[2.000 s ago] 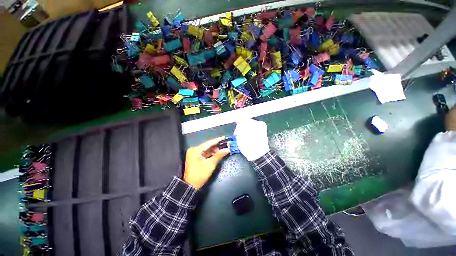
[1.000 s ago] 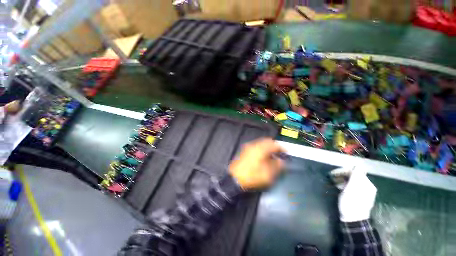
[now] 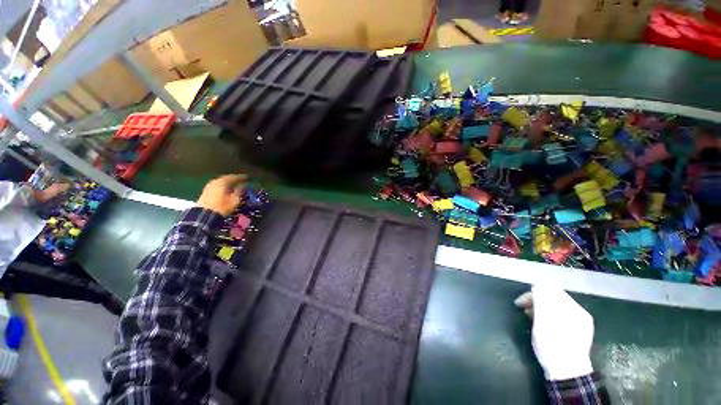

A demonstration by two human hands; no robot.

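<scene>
The black-grey foam tray (image 3: 387, 273) lies in front of me, with its long slots and cross ribs. A row of mixed-colour clips (image 3: 225, 252) stands along its left edge. My bare left hand (image 3: 223, 194) is at the far end of that row, fingers bent down; whether it holds a part is hidden. My left sleeve covers the near part of the row. My gloved right hand (image 3: 561, 328) is right of the tray, near the white rail, fingers curled together with nothing visible in them.
A big pile of loose binder clips (image 3: 514, 170) lies beyond the white rail (image 3: 506, 273). Stacked black foam trays (image 3: 308, 95) stand behind the working tray. A red crate (image 3: 142, 142) is at far left, near another person's sleeve (image 3: 16, 217) and more clips. Cardboard boxes (image 3: 360, 24) stand behind.
The view has swung left. My left hand has moved from near the clip pile, across the tray, to the row's far end. My right hand has stayed near the rail.
</scene>
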